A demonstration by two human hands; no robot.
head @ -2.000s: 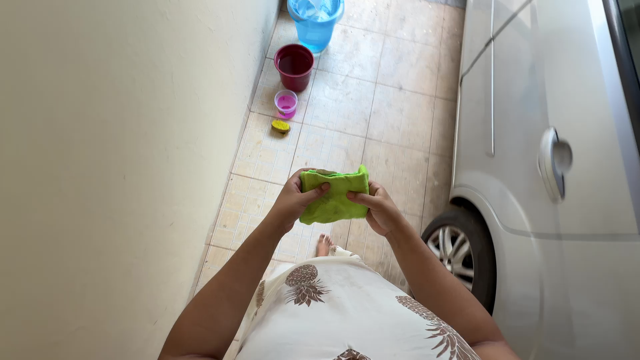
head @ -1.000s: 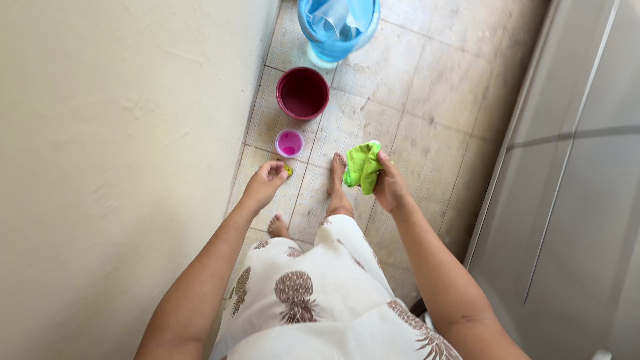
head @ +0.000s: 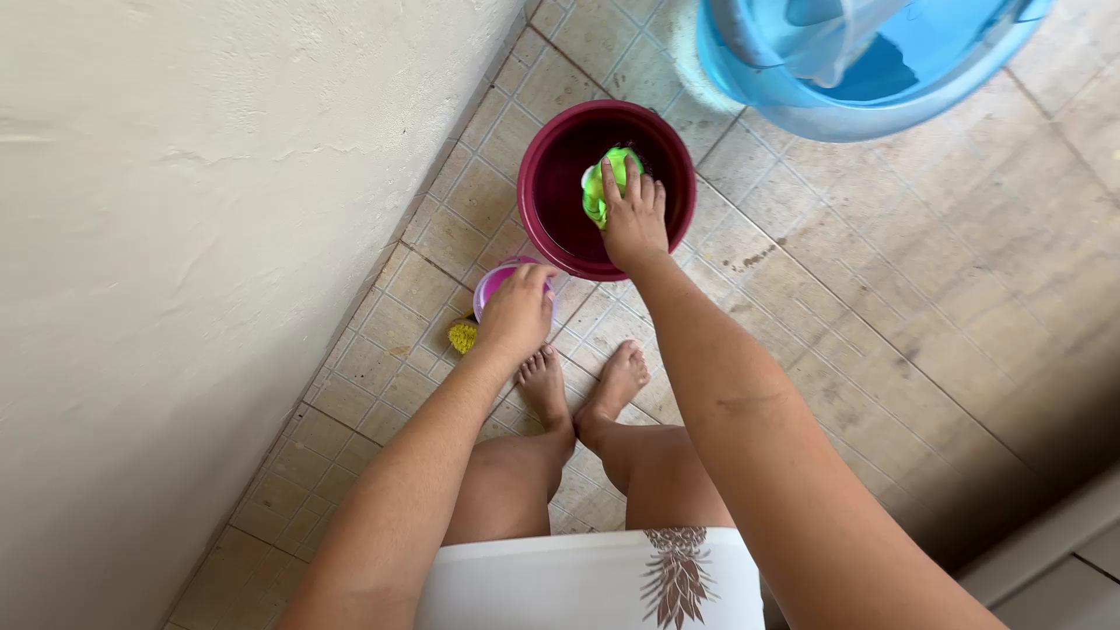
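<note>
Over the dark red plastic bucket (head: 535, 210), which holds liquid, my right hand (head: 636, 214) has its fingers on a bright green cloth (head: 618, 171) at the liquid's surface. My left hand (head: 518, 315) hovers over the near side of a small tub of pink liquid (head: 497, 282), its fingers bent and partly hiding the tub. Nothing shows in that hand, though its palm is hidden. A brush with yellow bristles (head: 463, 336) lies on the tiles beside the tub, partly covered by it.
A large blue tub (head: 840, 127) of water, with a translucent item inside, stands at the upper right. A pale wall (head: 219, 219) runs along the left of the tiled floor (head: 814, 306). My bare feet are close to the small tub; part of the car (head: 1059, 560) is at lower right.
The green cloth has gone from above the floor into the red bucket with my right hand. My left hand has left the yellow brush and is over the small tub. The view is closer to the floor.
</note>
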